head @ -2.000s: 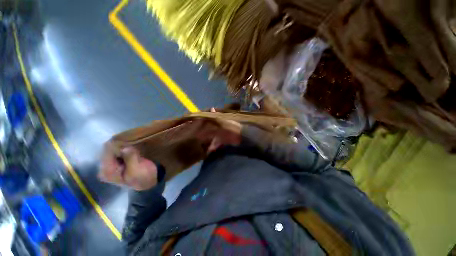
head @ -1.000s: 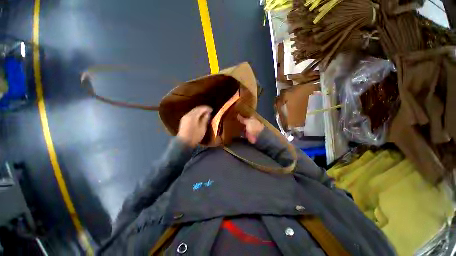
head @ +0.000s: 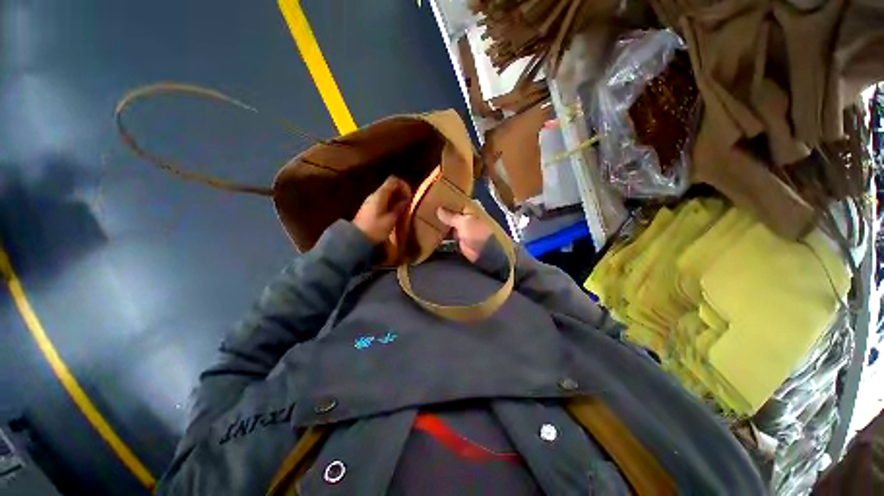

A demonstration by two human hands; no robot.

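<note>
A brown tote bag (head: pixel 330 179) is held in front of my apron, its mouth open towards me and dark inside. One thin handle (head: pixel 160 165) loops out to the left over the floor. The other handle (head: pixel 465 310) hangs over my chest. My left hand (head: pixel 383 208) is inside the bag mouth beside an orange inner edge (head: pixel 423 189); its fingertips are partly hidden. My right hand (head: pixel 463 231) grips the near wall of the bag, thumb showing and other fingers hidden.
At the right, a white table edge (head: pixel 580 165) bears a clear plastic bag (head: pixel 613 126) of reddish-brown pieces, brown strap bundles (head: pixel 519 29), piled brown totes (head: pixel 751 87) and stacked yellow panels (head: pixel 766 300). A blue bin (head: pixel 557 240) shows under the edge. Yellow lines (head: pixel 315 58) cross the grey floor.
The bag has gone from being stretched sideways to standing open at my chest. Both hands are now at its mouth. In the last second the view has shifted and the hands hold nearly the same pose.
</note>
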